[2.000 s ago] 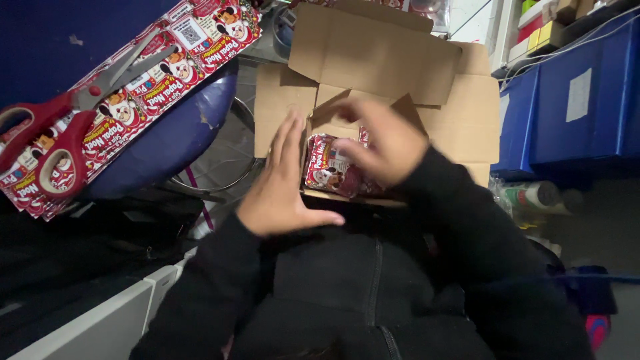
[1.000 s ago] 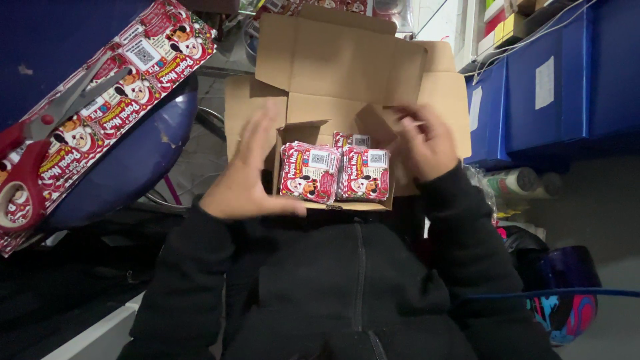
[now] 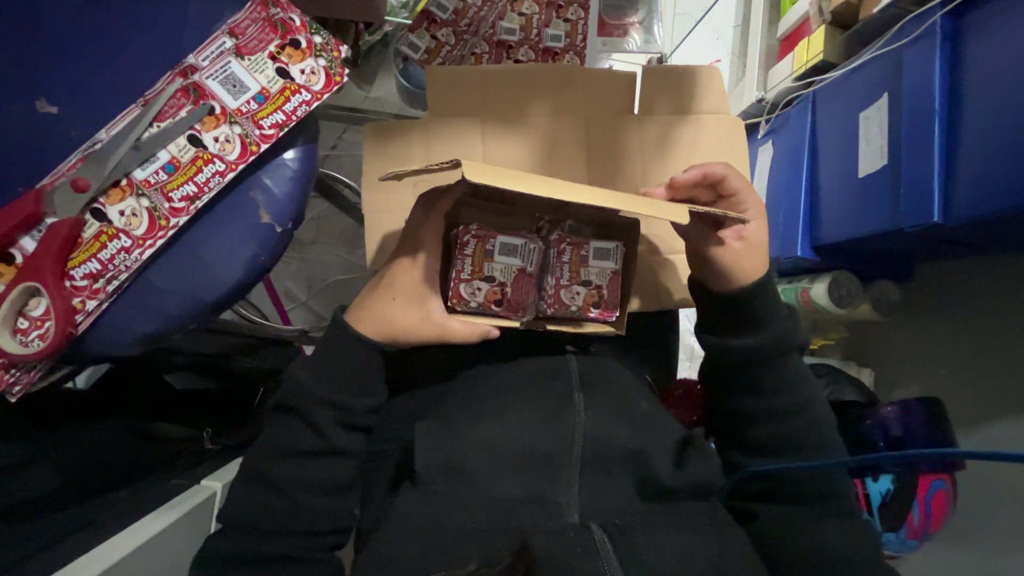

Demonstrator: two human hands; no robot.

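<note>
A small cardboard box (image 3: 632, 272) stands before me, its lid flap (image 3: 576, 190) partly raised. Two stacks of printed red Christmas cards lie side by side in it, a left stack (image 3: 494, 274) and a right stack (image 3: 582, 278). My left hand (image 3: 412, 292) grips the box's left wall, the thumb along the near edge. With its fingers at the flap's right end, my right hand (image 3: 720, 224) holds the lid flap. Behind and under the box lies flattened cardboard (image 3: 560, 96).
Red-handled scissors (image 3: 80, 184) rest on uncut printed card sheets (image 3: 200, 152) over a blue seat (image 3: 272, 216) at left. More printed sheets (image 3: 512, 36) lie at the back. Blue bins (image 3: 856, 160) stand at right, with a cable above them.
The box's lid flap has come up over the far side of the box. My right hand, apart from the box a second ago, is now on that flap; my left hand has closed on the box's side.
</note>
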